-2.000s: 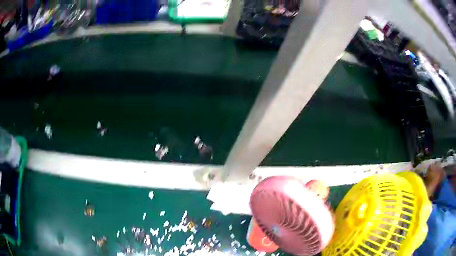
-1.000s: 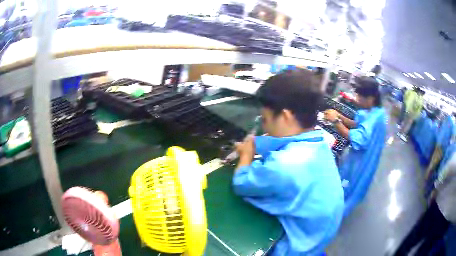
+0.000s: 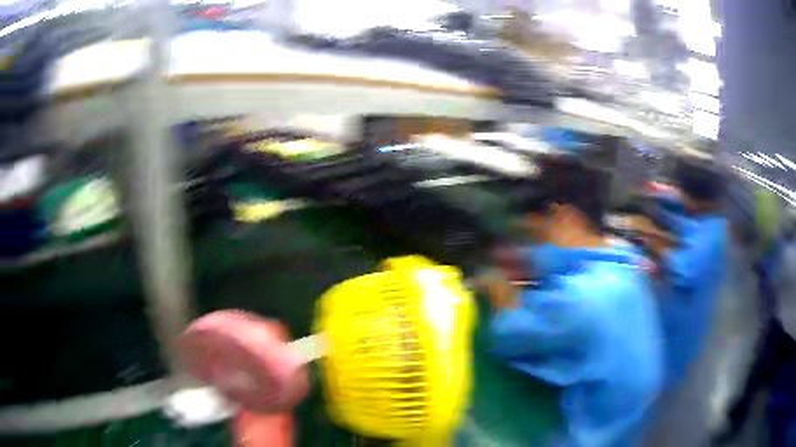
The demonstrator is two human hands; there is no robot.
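Observation:
Neither of my hands is in the picture. The frame is blurred. Nearest in front of me stand a pink fan [image 3: 240, 360] with a round head and salmon base at the lower left of centre, and a larger yellow fan [image 3: 393, 349] to its right. A crumpled white paper [image 3: 199, 407] lies at the foot of the pale metal post [image 3: 157, 209], left of the pink fan.
A person in a blue smock [image 3: 585, 323] sits at the right with hands raised over the green bench [image 3: 515, 397]. Another person in blue [image 3: 694, 253] is behind. Dark trays [image 3: 419, 209] lie beyond the belt. A white rail [image 3: 87, 412] runs at lower left.
The view first swung up and right from the bench to the line of workers. Since the last earlier frame, the fans, post and workers have shifted right in the picture, and it has blurred.

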